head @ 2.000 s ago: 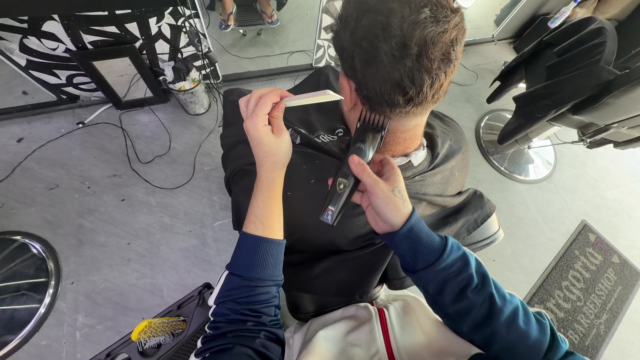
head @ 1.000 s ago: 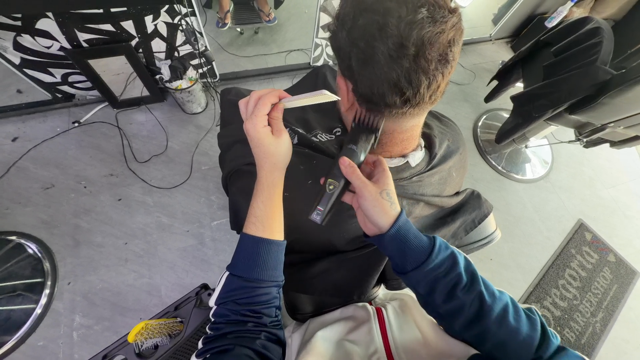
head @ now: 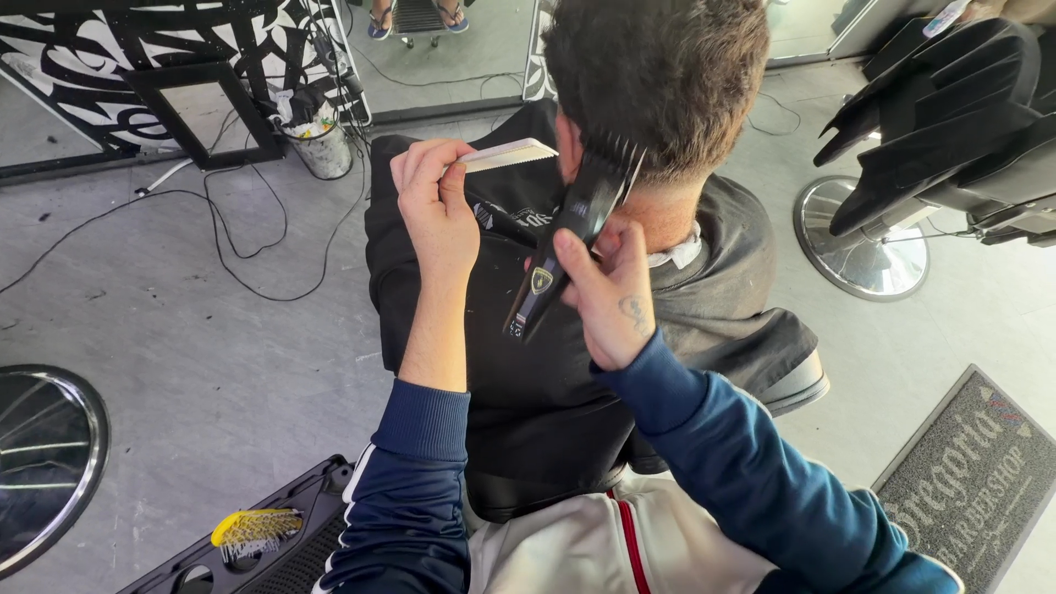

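Note:
My left hand point(head: 437, 194) pinches a white comb point(head: 510, 154) by one end, its teeth downward and its tip close to the seated person's ear. In my right hand point(head: 606, 289) is a black hair clipper point(head: 569, 227) with a guard comb point(head: 615, 165), tilted up against the lower back of the person's dark hair point(head: 660, 74). The fingers behind the clipper are partly hidden. A black barber cape point(head: 528, 388) covers the person's shoulders and back, and a white neck strip point(head: 681, 250) shows at the collar.
A yellow hairbrush point(head: 254, 528) lies on a black tray point(head: 305, 544) at lower left. Cables run over the floor near a framed mirror point(head: 206, 115) and a bin point(head: 323, 153). Black capes point(head: 949, 99) drape a chair with a round base point(head: 862, 239) at right. A mat point(head: 969, 478) bears writing.
Between the earlier frames the clipper's lower end swung left; it now stands a little steeper again, with its guard still at the back of the hair. My left hand and comb have hardly moved.

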